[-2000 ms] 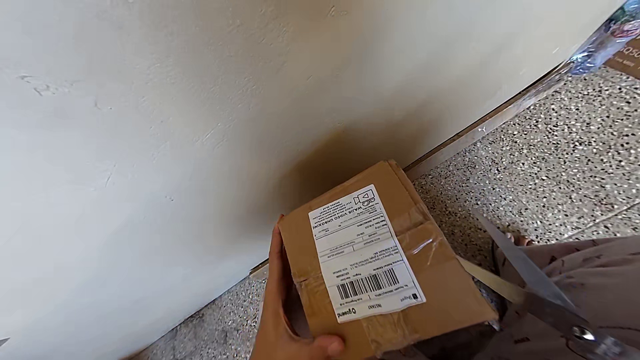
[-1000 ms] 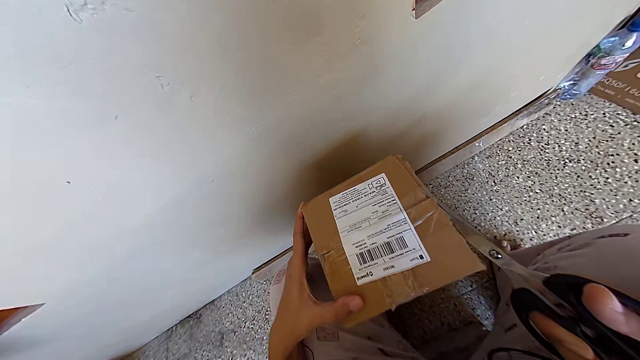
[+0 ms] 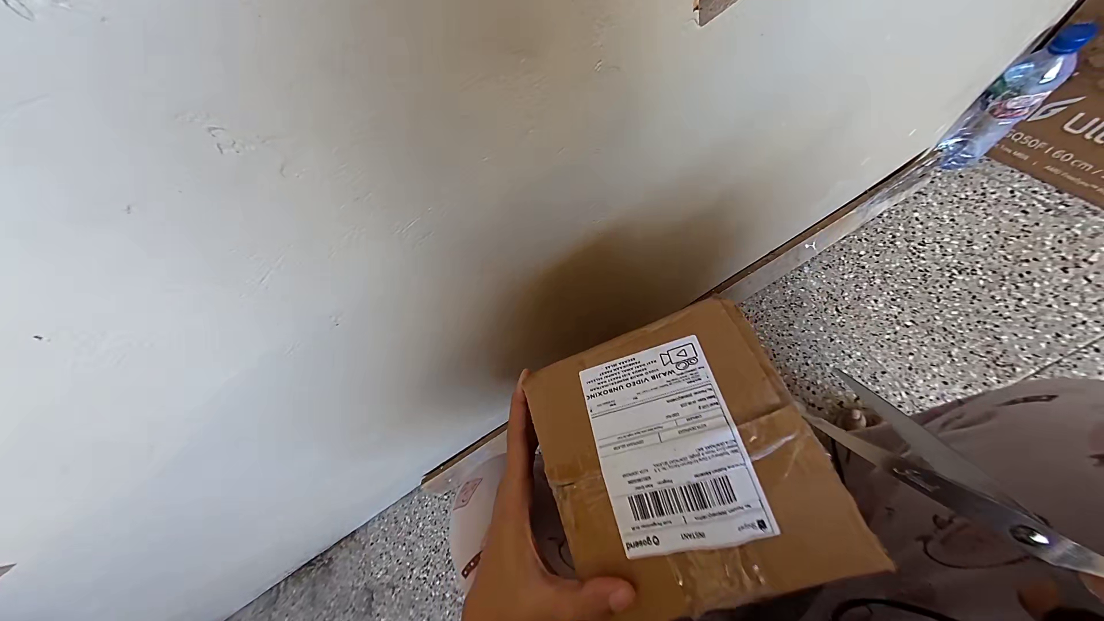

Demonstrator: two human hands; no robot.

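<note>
My left hand [image 3: 539, 552] grips a taped cardboard box [image 3: 811, 509] by its left side, thumb on the top face. A white shipping label [image 3: 681, 448] with print and a barcode is stuck on that face. Clear tape runs across the box and over its edges. At the lower right, scissors [image 3: 957, 492] stand with blades apart, one blade tip close to the box's right edge. My right hand [image 3: 1091, 586] shows only as a bit of finger at the frame's right edge, by the scissors; most of it is out of view.
A pale wall [image 3: 345, 259] fills the left and top. Speckled terrazzo floor [image 3: 931, 285] lies on the right. A plastic bottle with a blue cap [image 3: 1009, 103] stands against the wall near a printed cardboard carton [image 3: 1061, 147]. Patterned clothing [image 3: 1018, 440] covers the legs under the scissors.
The scissors have opened; one second ago their blades were nearly together at the box's right edge. The left hand keeps its hold on the box.
</note>
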